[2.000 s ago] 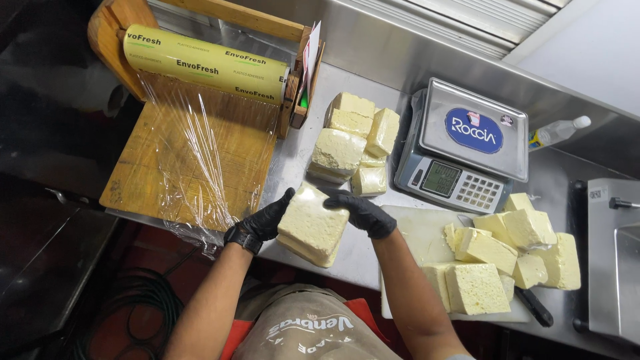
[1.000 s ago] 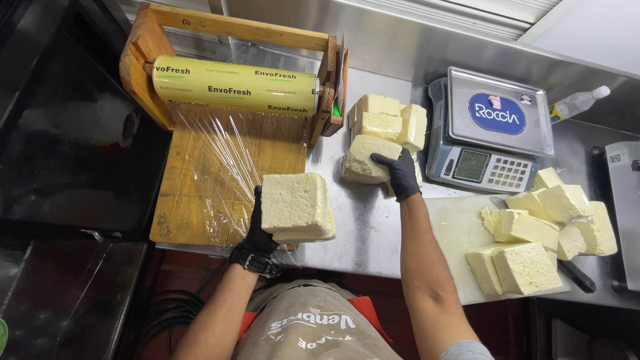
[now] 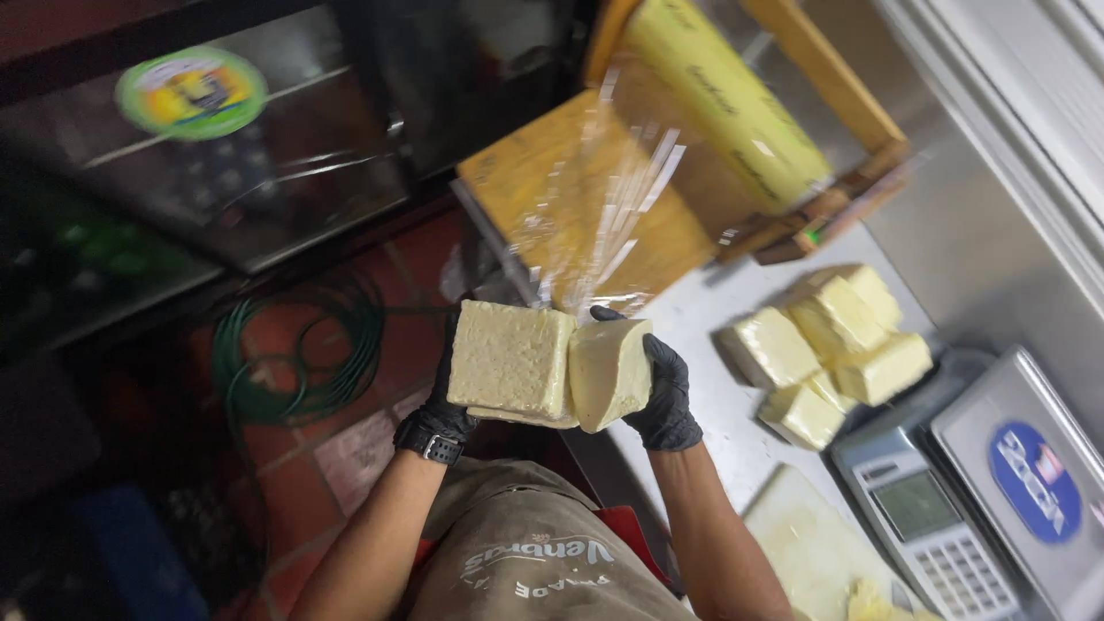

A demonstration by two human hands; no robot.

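Observation:
Black gloves cover both of my hands. My left hand (image 3: 444,388) holds a large pale cheese-like block (image 3: 509,358) with a rough, pitted face; a further slab or layer shows beneath it. Against its right side, my right hand (image 3: 660,388) grips a smaller, smooth-faced block (image 3: 610,373). The two blocks touch, held in front of my apron. Beyond them, clear plastic film (image 3: 617,216) hangs from a yellow film roll (image 3: 724,99) over a wooden board (image 3: 517,172). Several wrapped blocks (image 3: 841,315) are piled on the metal counter (image 3: 699,345) to the right.
A digital scale (image 3: 949,492) stands at the right beside a white cutting board (image 3: 802,535) with pale pieces at its lower edge. A coiled green hose (image 3: 297,354) lies on the red tiled floor (image 3: 371,379). A dark glass-fronted cabinet (image 3: 285,172) stands at the upper left.
My right hand has left the pile on the counter with a block and brought it against the block in my left hand. The view has swung left and tilted.

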